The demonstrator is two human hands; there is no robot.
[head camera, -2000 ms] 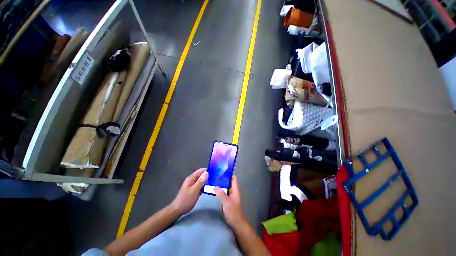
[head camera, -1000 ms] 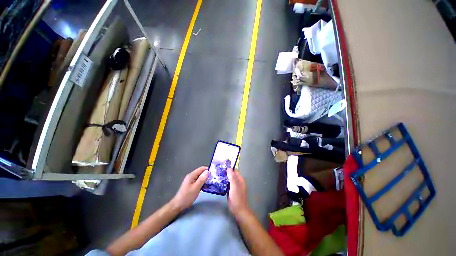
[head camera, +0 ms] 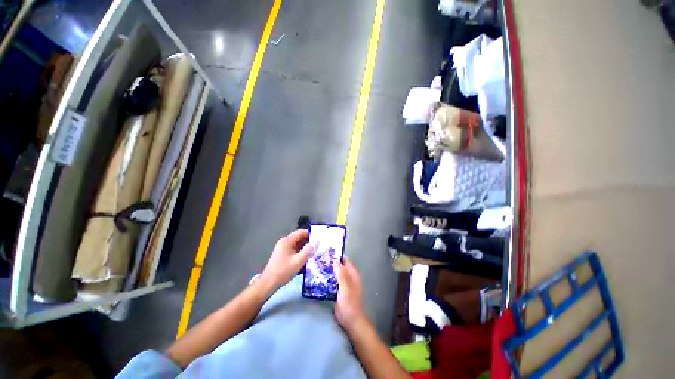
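Note:
A smartphone (head camera: 323,270) with a bright white and purple screen is held upright in front of my body, low in the middle of the view. My left hand (head camera: 287,259) holds its left side, with the thumb over the screen. My right hand (head camera: 346,292) holds its lower right side, with the thumb at the screen's edge. The fingers behind the phone are hidden.
A white-framed rack cart (head camera: 38,196) with tied brown rolls (head camera: 111,240) stands at left. Yellow lane lines (head camera: 235,133) run along the grey floor. At right, a brown-topped table (head camera: 592,141) bears a blue metal die (head camera: 566,318), with bags and materials stored beneath its edge.
The rack has shifted left and the blue die lower in the view. My left thumb has moved onto the screen. A small dark shape now shows above my left hand. Both hands still hold the phone.

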